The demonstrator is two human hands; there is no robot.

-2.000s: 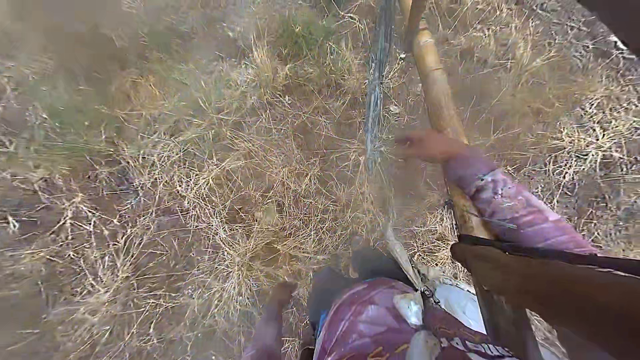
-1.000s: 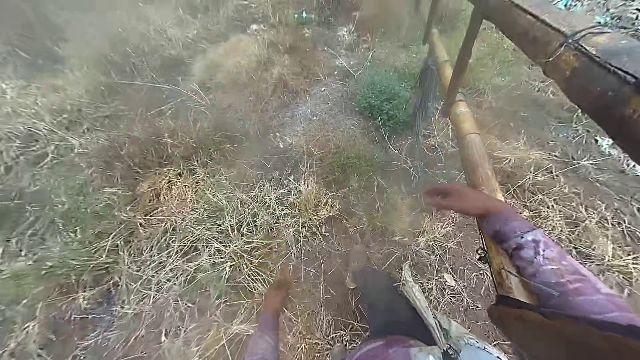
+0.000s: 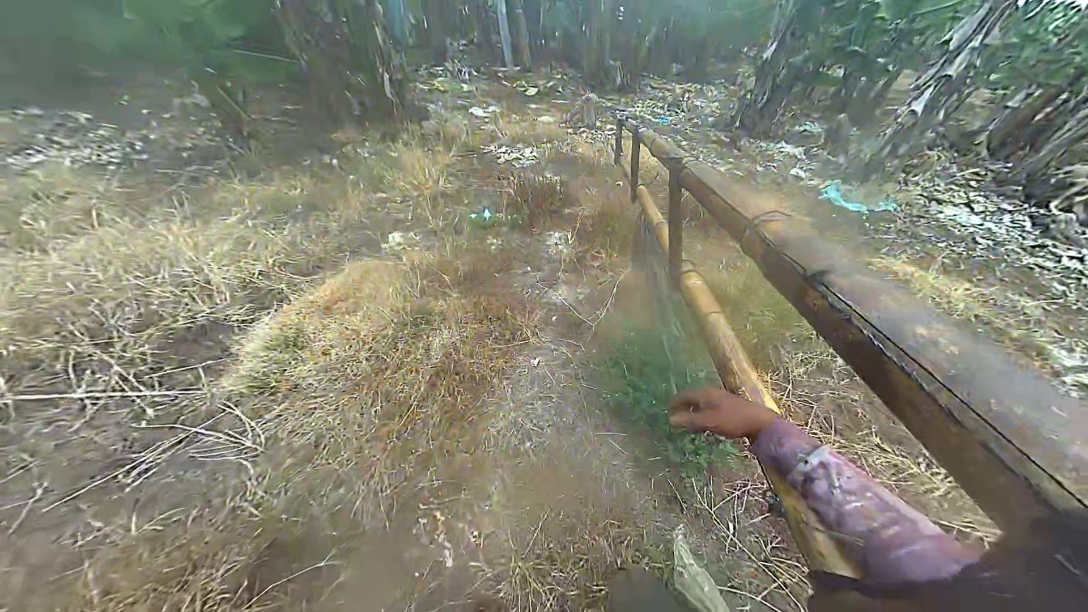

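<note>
My right hand [image 3: 721,414], in a stained purple sleeve, hangs at the lower right over a low green plant [image 3: 650,374], just left of the lower bamboo rail [image 3: 718,327]. Its fingers look curled, but blur hides whether anything is between them. The thick upper bamboo rail [image 3: 816,306], with dark wire along it, runs above and to the right of the hand. My left hand is outside the view.
Dry grass [image 3: 357,340] covers the ground on the left. A narrow bare path [image 3: 544,382] runs forward beside the rails. Upright posts [image 3: 675,221] join the rails. Banana-like trunks [image 3: 348,59] and leaf litter stand farther off, with a blue-green plastic scrap [image 3: 854,200] at the right.
The view has tilted up strongly, showing the trees and the length of the railing. My left hand has gone out of view. The green plant now lies close to my right hand.
</note>
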